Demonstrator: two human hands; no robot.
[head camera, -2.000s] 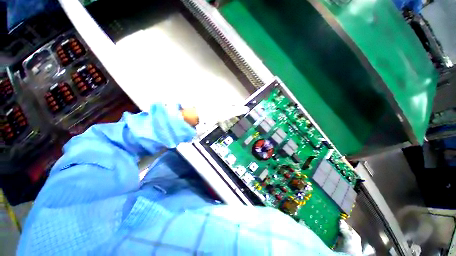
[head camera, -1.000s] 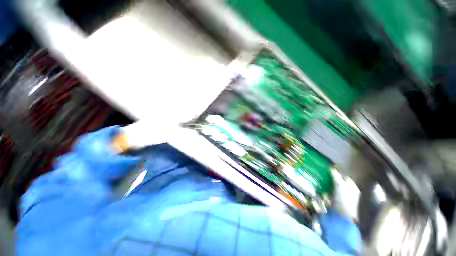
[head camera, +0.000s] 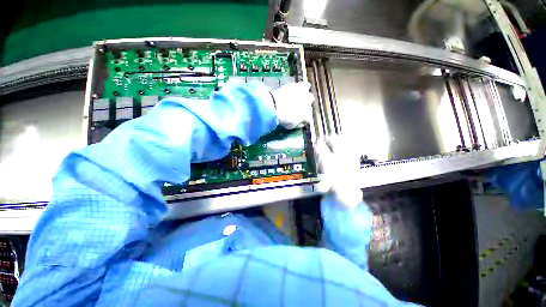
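Note:
A green circuit board (head camera: 173, 90) lies in a pale-rimmed carrier frame (head camera: 197, 43) on the conveyor. It bears grey blocks and an orange strip at the near edge. My left arm reaches across the board. My left hand (head camera: 293, 105), in a white glove, is at the frame's right side, over the board's edge; its fingertips are hidden. My right hand (head camera: 341, 180), white-gloved and blurred, is at the frame's near right corner, above the near rail. Its fingers point up along the frame's right side; its hold is unclear.
Conveyor rails (head camera: 419, 175) run left and right, with shiny plate (head camera: 383, 108) between them and crossbars right of the carrier. A dark bin (head camera: 413, 240) stands below the near rail. Striped coils (head camera: 7, 264) show at lower left. Another person's blue sleeve (head camera: 518, 183) is at right.
The view has turned, so the carrier now lies nearly level and more conveyor shows at right. My left hand has moved from the carrier's near left corner across to its right side.

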